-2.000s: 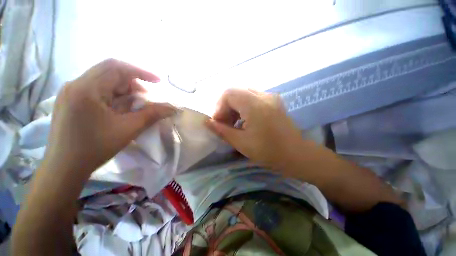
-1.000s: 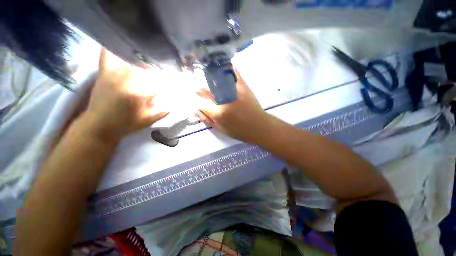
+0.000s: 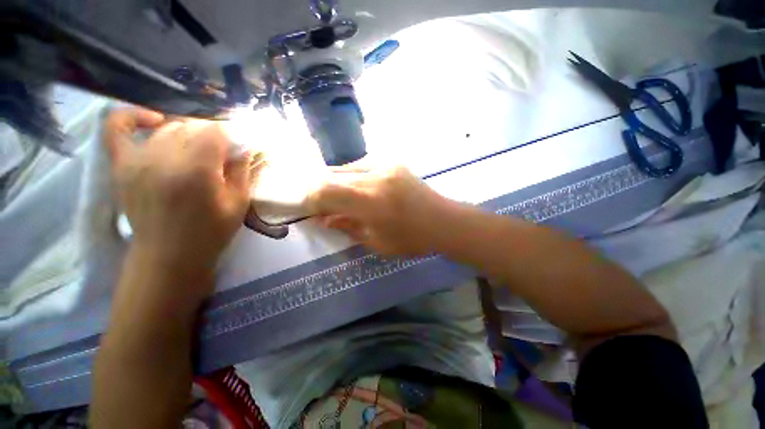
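Observation:
The sewing machine head (image 3: 252,42) hangs over the white bed, with a bright lamp glare at the needle area. The blue cylindrical attachment (image 3: 334,126) points down beside it. A small white fabric part (image 3: 283,186) lies between my hands, just left of and below the attachment, largely washed out by glare. My left hand (image 3: 184,180) is at its left, fingers bent, fingertips partly hidden. My right hand (image 3: 373,205) pinches its right end between thumb and fingers. The needle and presser foot are not clear in the glare.
Blue-handled scissors (image 3: 646,121) lie on the bed at right. The ruled front edge (image 3: 335,289) runs below my hands. White cloth is heaped at right (image 3: 713,260) and at far left (image 3: 50,218). A red basket (image 3: 235,398) shows below the edge. A patterned apron is at the bottom.
The view has moved from the table edge to the machine. Since one second ago, my right hand has come down out from behind the blue attachment, and my left hand's fingers have curled.

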